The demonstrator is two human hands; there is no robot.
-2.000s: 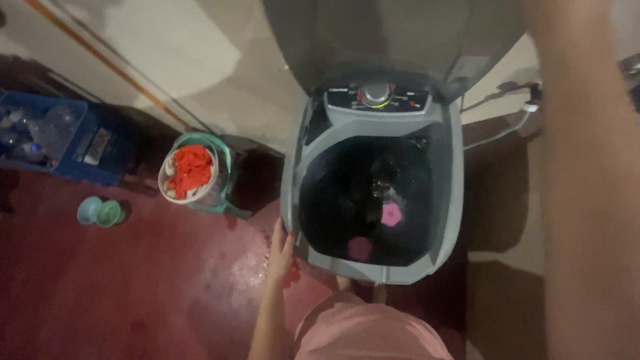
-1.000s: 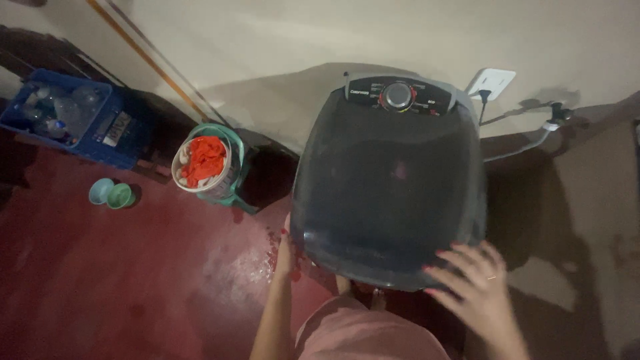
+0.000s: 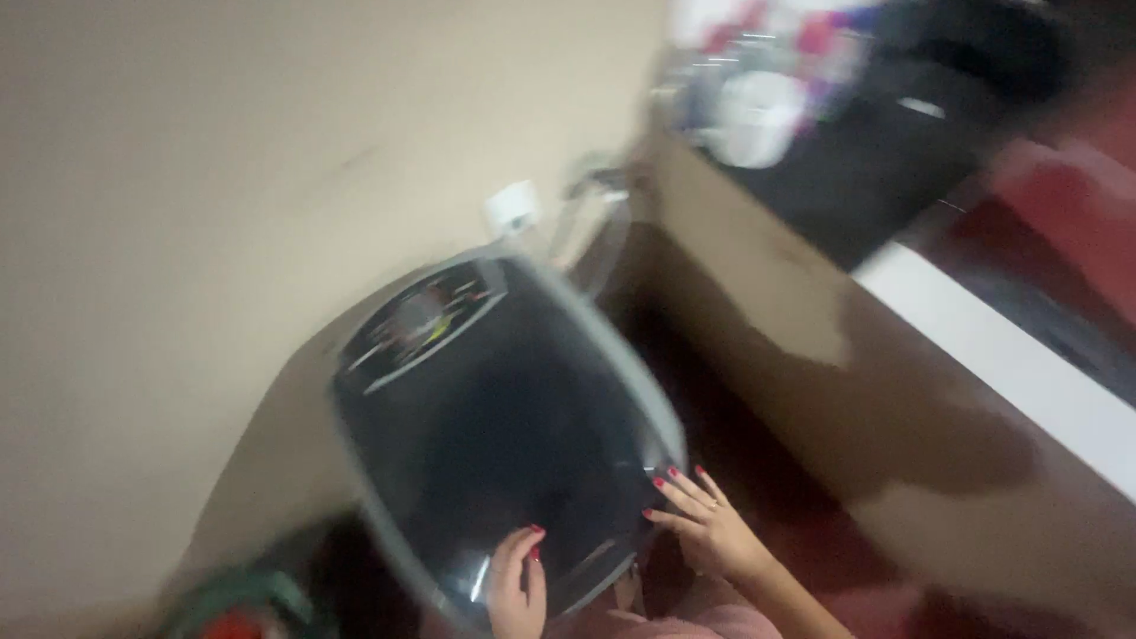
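A washing machine with a dark lid (image 3: 506,426) stands against the wall, its lid down; the control knob (image 3: 419,315) is at its back edge. My left hand (image 3: 517,572) is over the lid's near part, fingers curled with nothing seen in them; whether it touches the lid is unclear. At the lid's right edge, my right hand (image 3: 710,528) has its fingers spread and holds nothing. The inside of the machine is hidden under the lid. The view is blurred.
A white socket plate (image 3: 513,209) and a tap with a hose (image 3: 608,182) are on the wall behind. To the right runs a low partition (image 3: 754,257), with blurred items on a dark surface beyond. A green stool (image 3: 257,581) with red cloth shows at bottom left.
The lid, up two seconds ago, is down. My left hand has moved from the machine's left side to over the lid. The view has swung right.
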